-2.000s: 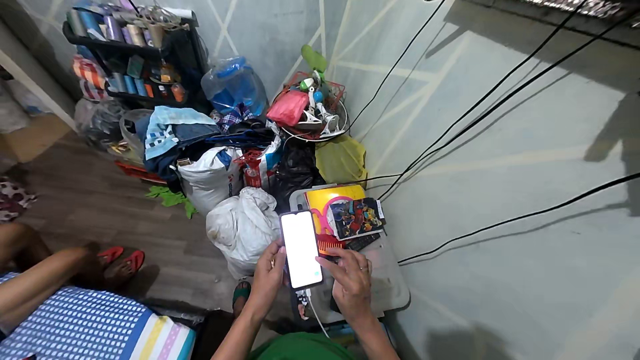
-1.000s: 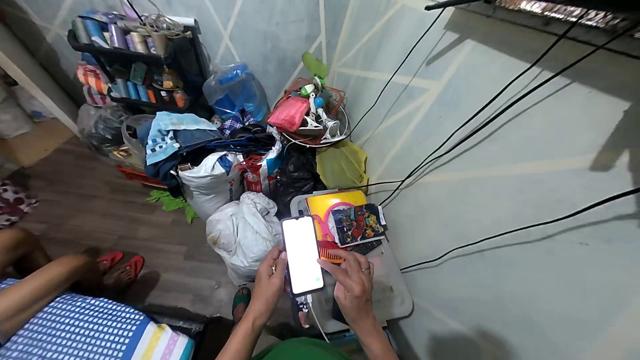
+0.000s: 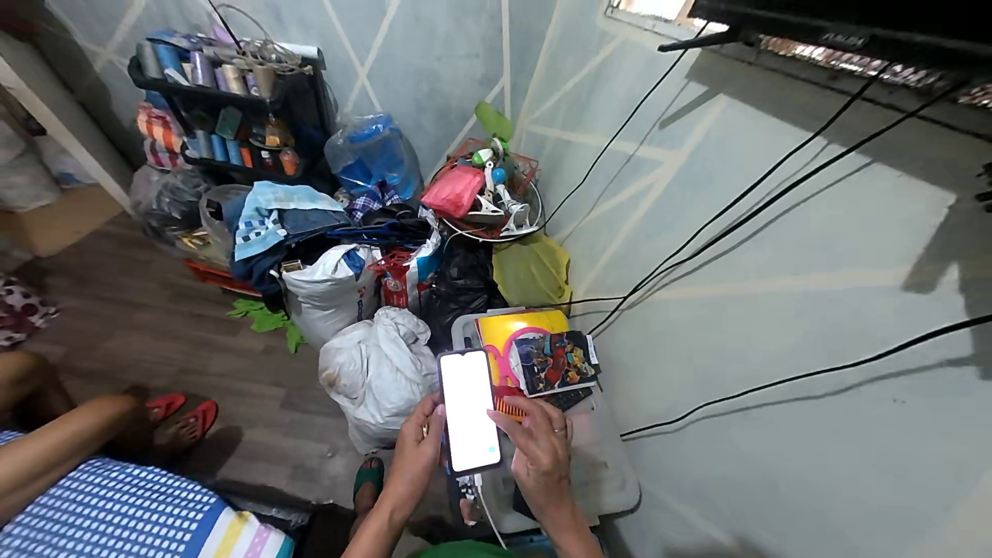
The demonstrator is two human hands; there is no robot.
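Note:
A smartphone [image 3: 470,411] with a bright, nearly blank white screen is held upright in front of me. My left hand [image 3: 418,446] grips its left edge. My right hand [image 3: 539,446] is at its right edge, a finger or thumb touching the screen's side; whether it also grips the phone is hard to tell. A white cable [image 3: 488,508] hangs from the phone's lower end. Just behind my right fingers lies an orange comb [image 3: 510,408]. Beyond it, a picture-covered booklet [image 3: 556,361] and a yellow folder [image 3: 535,322] rest on a translucent plastic bin lid [image 3: 612,473].
White sacks [image 3: 380,372], a black plastic bag [image 3: 463,287] and a yellow bag [image 3: 532,270] stand beyond the bin. A black rack [image 3: 225,97] holds thread spools. Black cables [image 3: 728,205] cross the wall at right. Another person's legs [image 3: 70,442] are at left, with red flip-flops [image 3: 200,422].

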